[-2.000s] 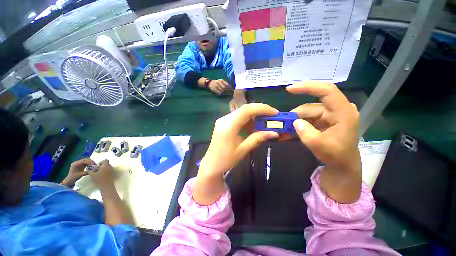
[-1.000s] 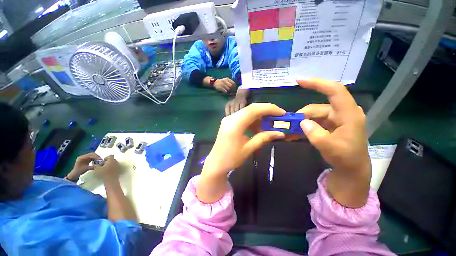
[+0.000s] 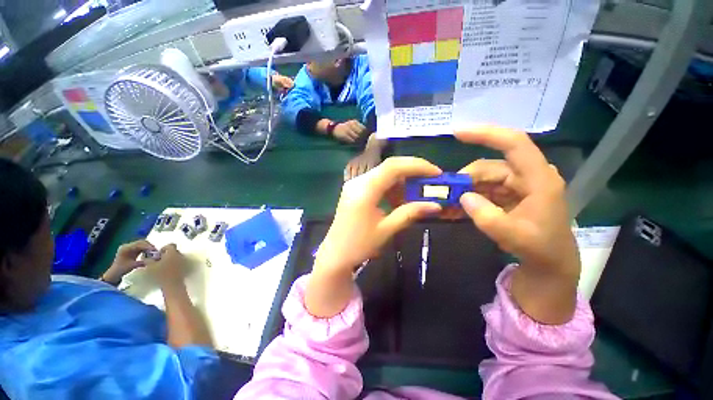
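A small glossy dark blue housing (image 3: 439, 190) with a pale lit rectangular window faces me at the centre of the head view, held up above the black tray (image 3: 446, 320). My left hand (image 3: 363, 215) pinches its left end between thumb and fingers. My right hand (image 3: 520, 211) pinches its right end, with the index finger raised clear of it. Whether a module sits inside the housing, I cannot tell beyond the pale window. A slim white pen (image 3: 424, 258) lies in the tray below the hands, with a tiny light wire piece to its left.
A coworker in blue (image 3: 102, 328) works at a cream sheet (image 3: 234, 312) with grey parts and a blue sheet (image 3: 256, 238) at left. A white fan (image 3: 155, 116), power strip and hanging printed page (image 3: 500, 70) stand ahead. A second black tray (image 3: 657, 289) is at right.
Both hands still hold the blue housing up, and it has shifted only slightly. The coworker opposite has turned their head, and another person's hand now shows behind the fan's cable.
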